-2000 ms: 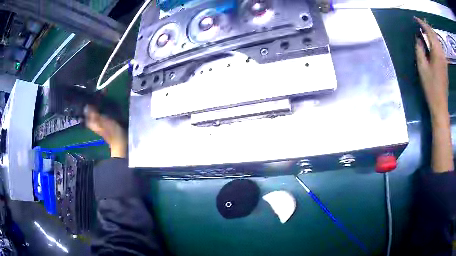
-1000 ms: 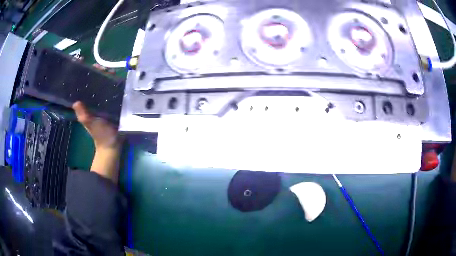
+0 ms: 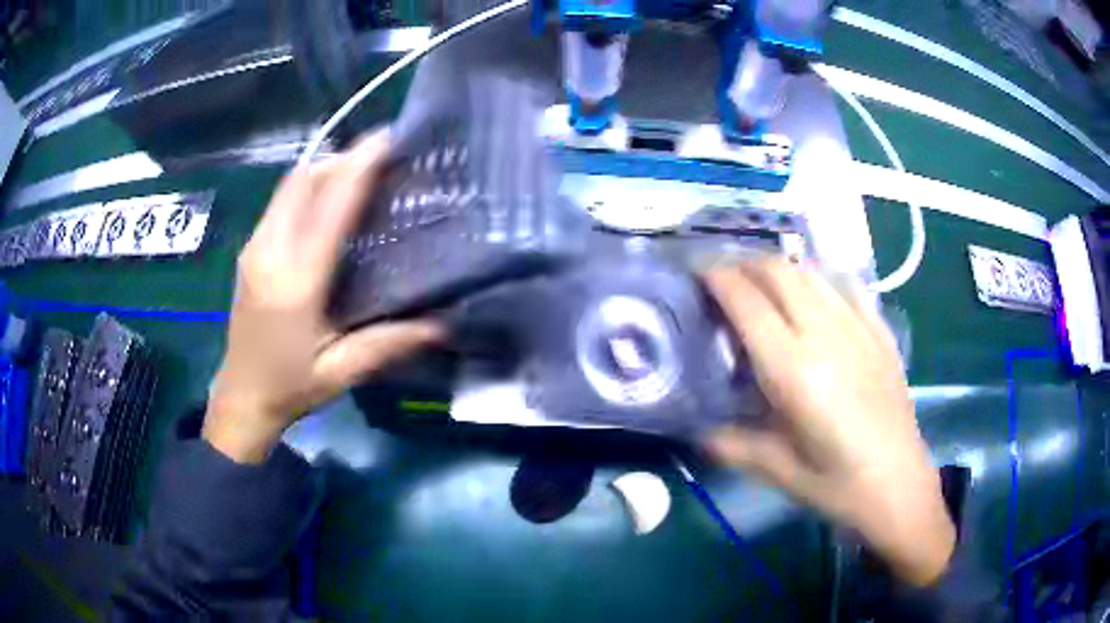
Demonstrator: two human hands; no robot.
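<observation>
My left hand (image 3: 292,286) grips a dark cover plate (image 3: 450,183) with rows of small holes, blurred and tilted, in front of the machine. My right hand (image 3: 828,389) is around the right end of a grey part tray or nest (image 3: 627,347), on which one ringed circle with a shiny centre shows. Blur hides whether this hand grips it. The cover plate overlaps the left part of the grey piece. Two translucent syringes (image 3: 594,71) in blue holders stand behind.
Dark trays (image 3: 97,426) stand stacked at the left. Silver ringed trays lie at the left (image 3: 116,228) and right (image 3: 1010,278). A black round pad (image 3: 550,487), a white half-moon piece (image 3: 642,500) and a thin blue tool (image 3: 730,529) lie in front. White hoses curve around the machine.
My left hand has brought the dark plate from the left side to the machine's front. My right hand has come in from the right edge over the grey piece. The view has shifted, showing the syringes.
</observation>
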